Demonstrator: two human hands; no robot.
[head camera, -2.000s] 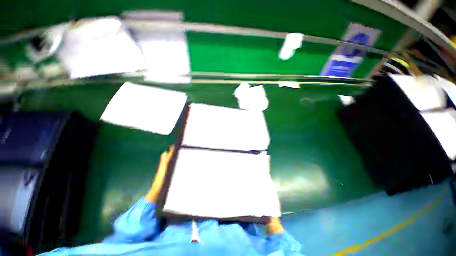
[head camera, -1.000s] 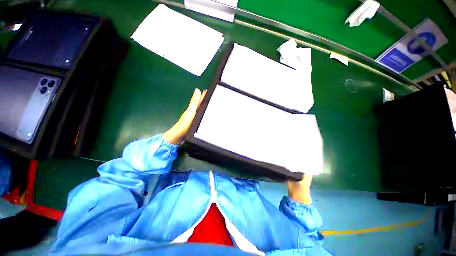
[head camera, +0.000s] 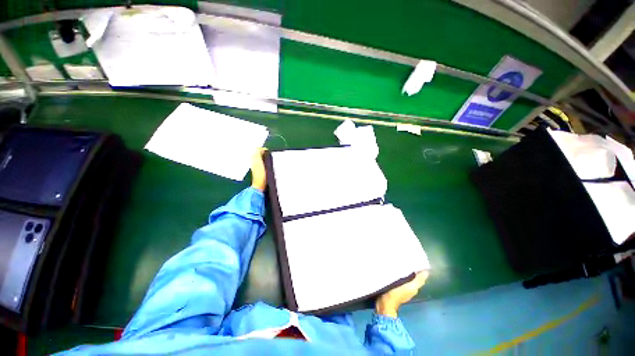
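Note:
A black foam tray (head camera: 281, 259) lies in front of me, turned slightly, with a white sheet over each of its two pockets. The far white sheet (head camera: 324, 181) and the near white sheet (head camera: 351, 256) hide whatever is under them. My left hand (head camera: 259, 170) holds the tray's far left edge. My right hand (head camera: 402, 295) grips its near right corner, with fingers partly hidden under the edge.
A stack of black trays with dark blue tablets (head camera: 43, 167) stands at left. A black tray stack (head camera: 512, 205) with white sheets stands at right. A white sheet stack (head camera: 209, 139) and crumpled white scrap (head camera: 358, 137) lie behind the tray. Papers (head camera: 150, 49) hang on the rail.
The tray has turned in my hands. My left hand has moved from its left side to the far left corner. The view has swung, so the back panel shows again.

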